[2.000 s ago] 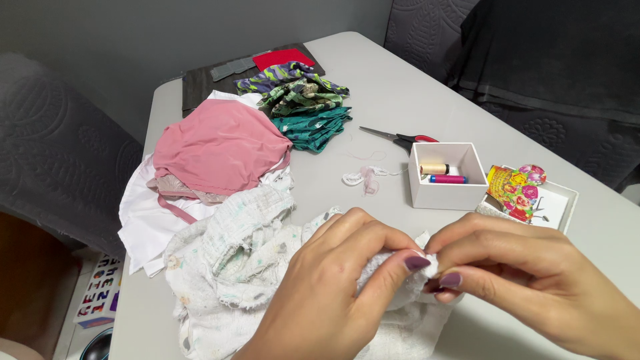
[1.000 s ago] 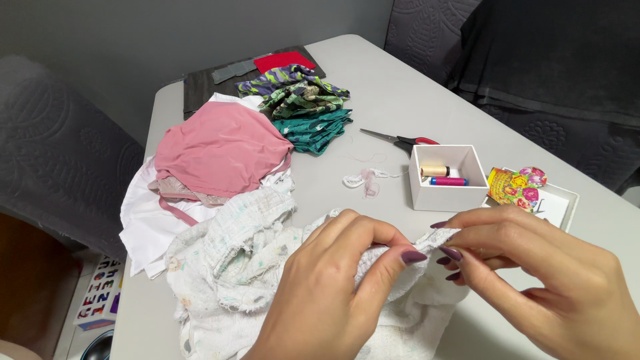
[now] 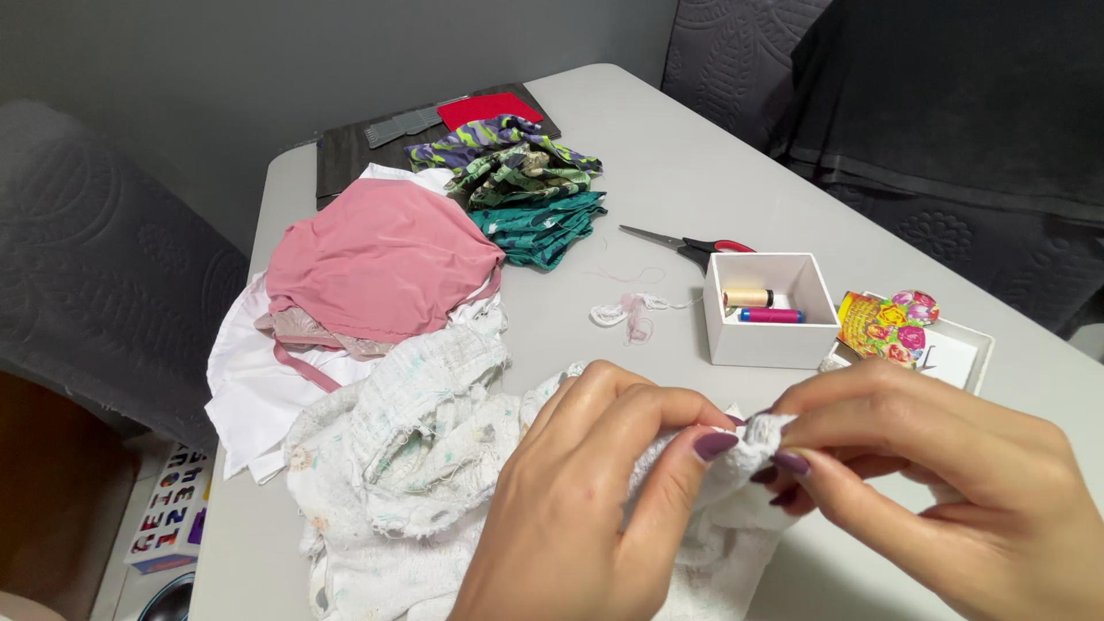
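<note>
My left hand [image 3: 595, 492] pinches the edge of a white gauzy cloth [image 3: 405, 457] with small printed motifs. Close by on the right, my right hand [image 3: 923, 466] grips the same edge between thumb and fingers, where the fabric is bunched. No needle can be made out between the fingertips. The rest of the cloth lies crumpled on the table to the left and below. Beyond my hands stands a white open box [image 3: 768, 345] with a cream thread spool [image 3: 747, 297] and a magenta thread spool [image 3: 772, 316] inside.
Black scissors [image 3: 681, 244] with red-lined handles lie behind the box, near tangled thread [image 3: 636, 315]. A lid [image 3: 975, 354] holds a floral card [image 3: 897, 328]. Pink fabric [image 3: 379, 259], green folded cloths [image 3: 543, 226] and a red piece [image 3: 490, 109] lie at the back left of the table [image 3: 664, 147].
My right fingers have shifted along the cloth edge and closed in on my left fingertips compared with one second ago. The cloth edge between them is more bunched.
</note>
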